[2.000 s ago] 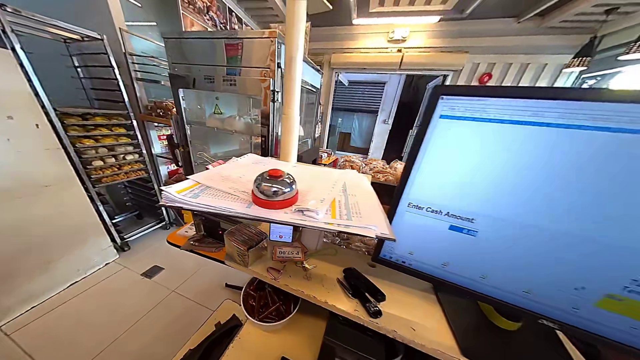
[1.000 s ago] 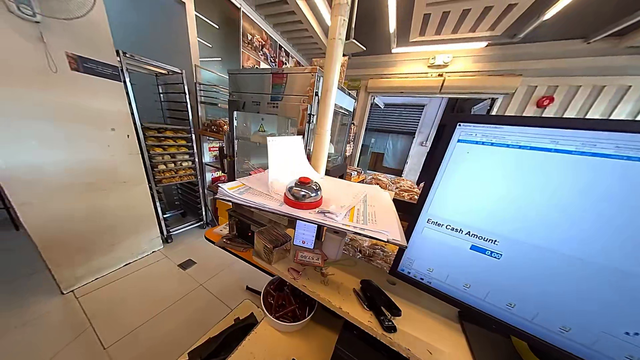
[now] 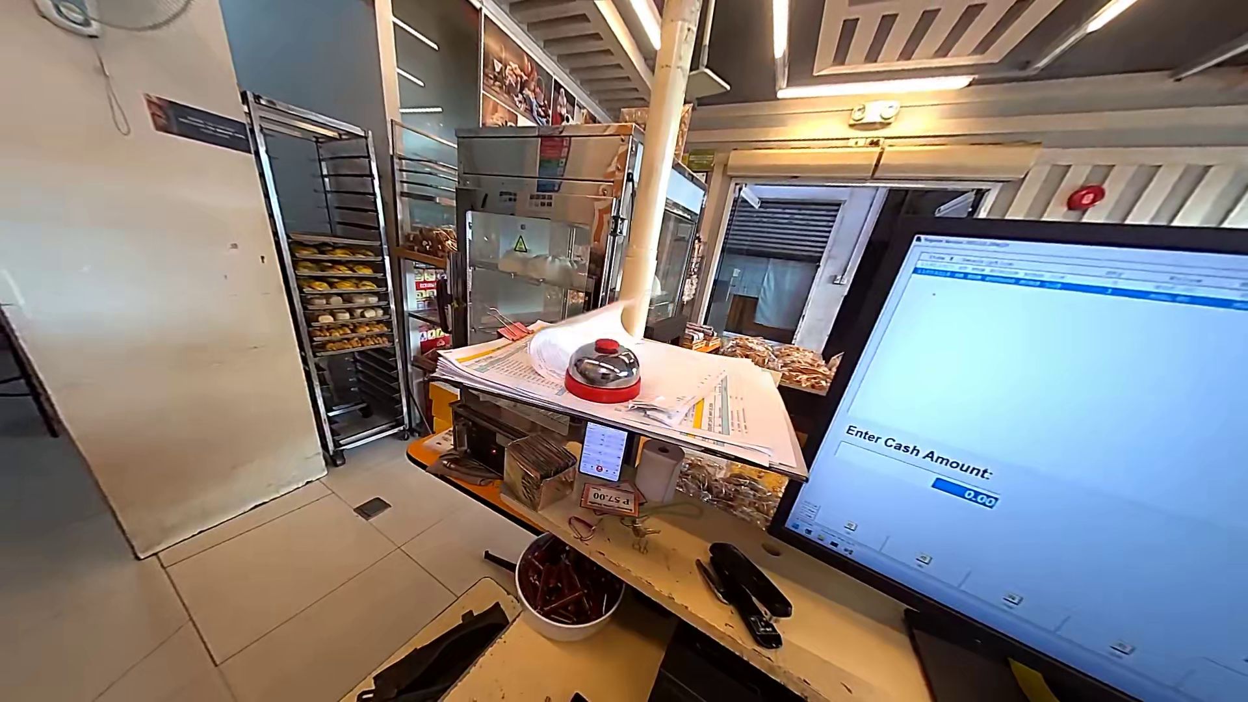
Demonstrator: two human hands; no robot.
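Note:
Neither my left hand nor my right hand shows in the head view, so what they hold or touch is hidden. A metal call bell with a red base [image 3: 604, 371] stands on a pile of printed sheets [image 3: 746, 405] on a raised shelf. Behind the bell one sheet curls upward. Below the shelf are a lit phone [image 3: 604, 451], a paper roll [image 3: 659, 472] and a small price card [image 3: 609, 500]. A black stapler [image 3: 749, 593] lies on the wooden counter [image 3: 838, 609]. A white bowl of dark red items [image 3: 569, 624] stands at the counter's lower edge.
A monitor [image 3: 1033, 409] takes up the right side. A tall metal rack with trays of baked goods [image 3: 336, 292] stands beyond the tiled floor [image 3: 292, 585], beside a wall [image 3: 166, 292]. A steel-framed cabinet [image 3: 536, 224] and a pole [image 3: 658, 166] rise behind the shelf. Bagged bread [image 3: 790, 361] lies beyond.
A sheet behind the bell has lifted and curled; two seconds ago it lay flatter. The view has swung left, showing more wall and floor.

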